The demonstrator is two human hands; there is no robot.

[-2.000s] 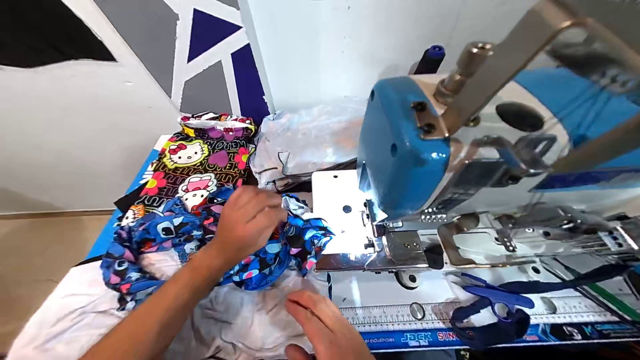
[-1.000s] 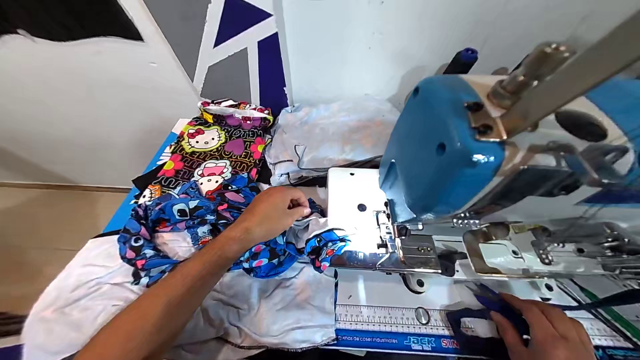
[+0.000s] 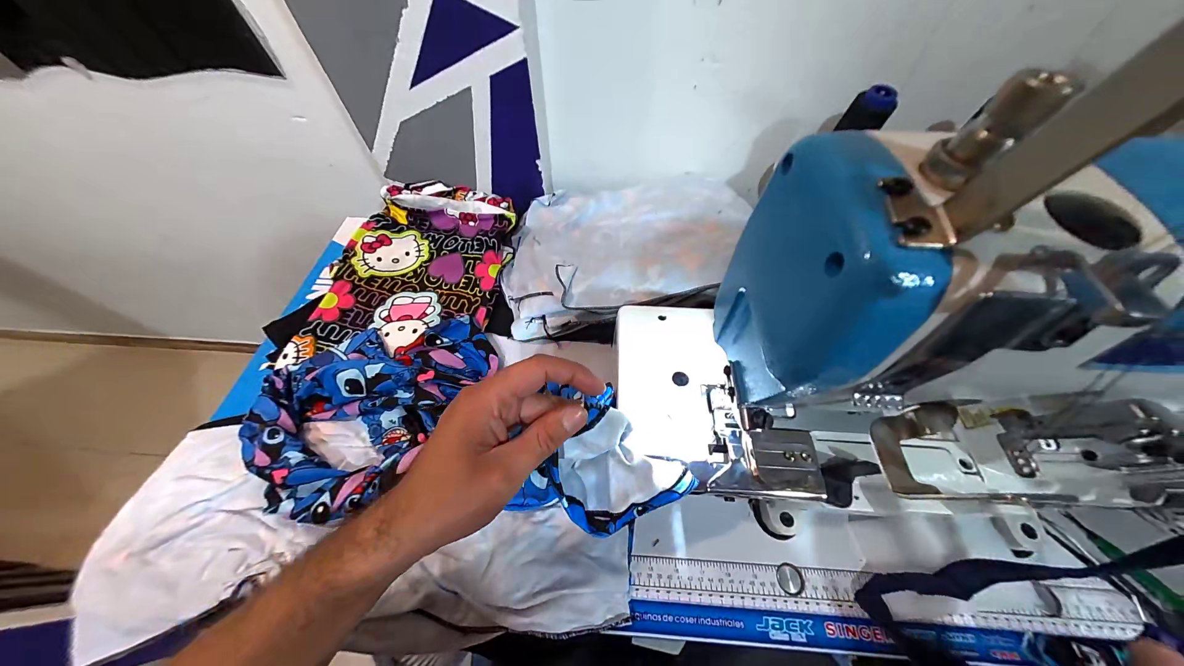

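My left hand [image 3: 504, 444] pinches the edge of a blue cartoon-print fabric piece [image 3: 615, 472] between thumb and fingertips. The piece's white inner side shows, and its lower right corner lies at the front edge of the machine's white plate, left of the presser foot [image 3: 726, 421]. More of the blue print cloth [image 3: 370, 398] is bunched left of the hand. Of my right hand [image 3: 1154, 651] only a small part shows at the bottom right corner, beside a dark blue strap [image 3: 962, 581]; what it holds is hidden. The sewing machine head [image 3: 832, 268] is blue and white.
Black cartoon-print fabric [image 3: 416, 268] and a folded pale cloth pile [image 3: 629, 250] lie behind, near the wall. White cloth [image 3: 185, 546] hangs over the table's left front. A clear ruler [image 3: 703, 575] runs along the front edge, with a round metal disc [image 3: 790, 580] on it.
My left hand has lifted the edge of the blue print piece, showing its white side. My right hand has moved from the cloth to the scissors and strap, then towards the bottom right corner.
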